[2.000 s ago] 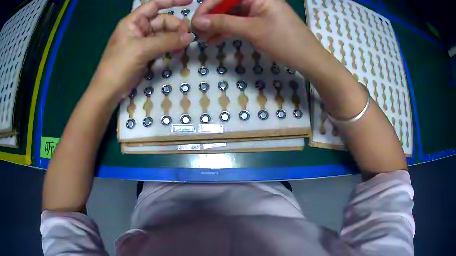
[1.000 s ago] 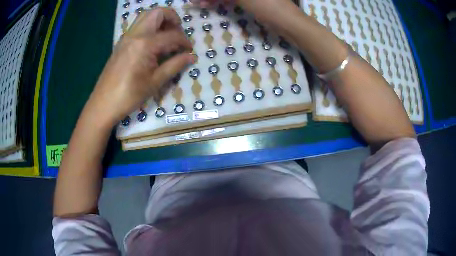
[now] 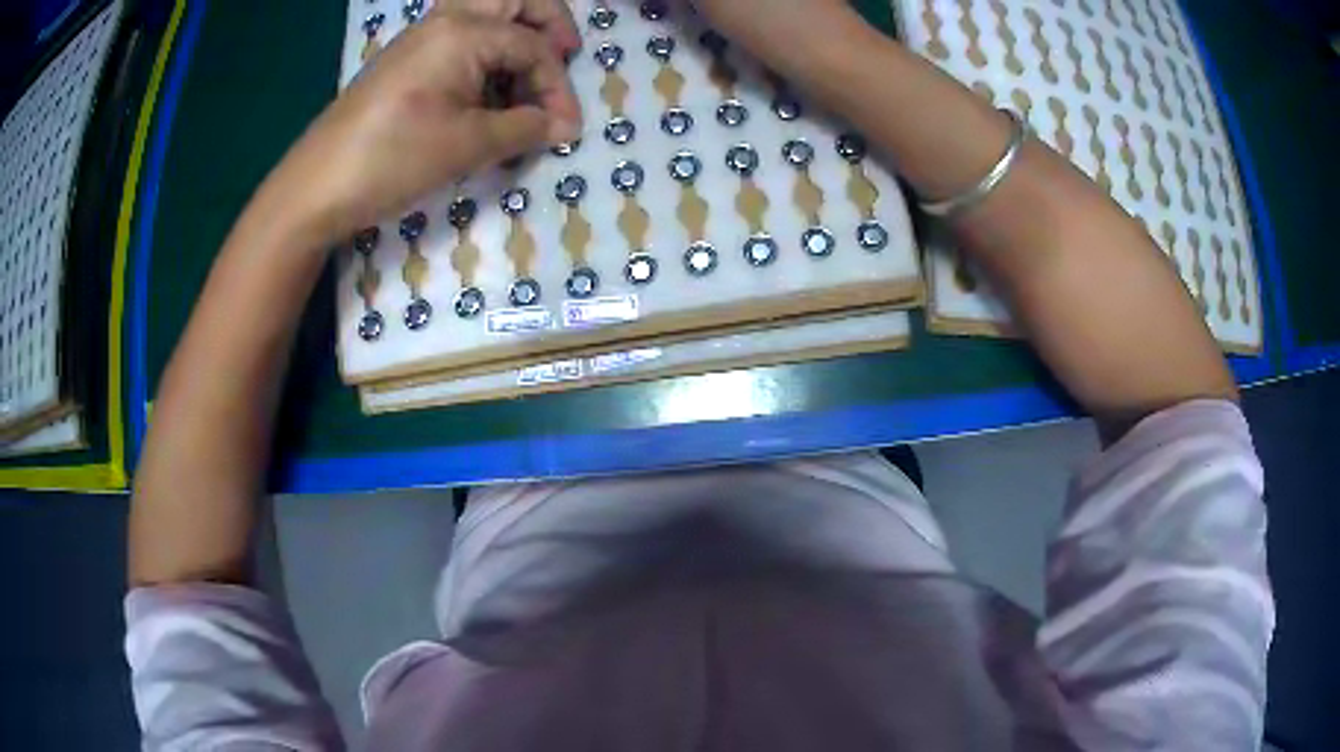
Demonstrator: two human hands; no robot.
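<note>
The white working tray lies in front of me with rows of small silver speaker units in tan slots. My left hand is over the tray's upper left part, fingers curled, with thumb and index fingertips close together near a unit; whether a unit is between them cannot be told. My right hand is mostly cut off by the top edge; only the wrist side and the forearm with a silver bangle show. No red probe is visible.
A lower tray shows beneath the working tray. A second tray with tan slots lies at right under my right forearm. Trays are stacked at far left beyond yellow tape. Blue tape edges the green worktop.
The red probe, seen in my right hand two seconds ago, is out of view. My right hand has moved up to the top edge. The left fingers have closed up, and the view has shifted and tilted.
</note>
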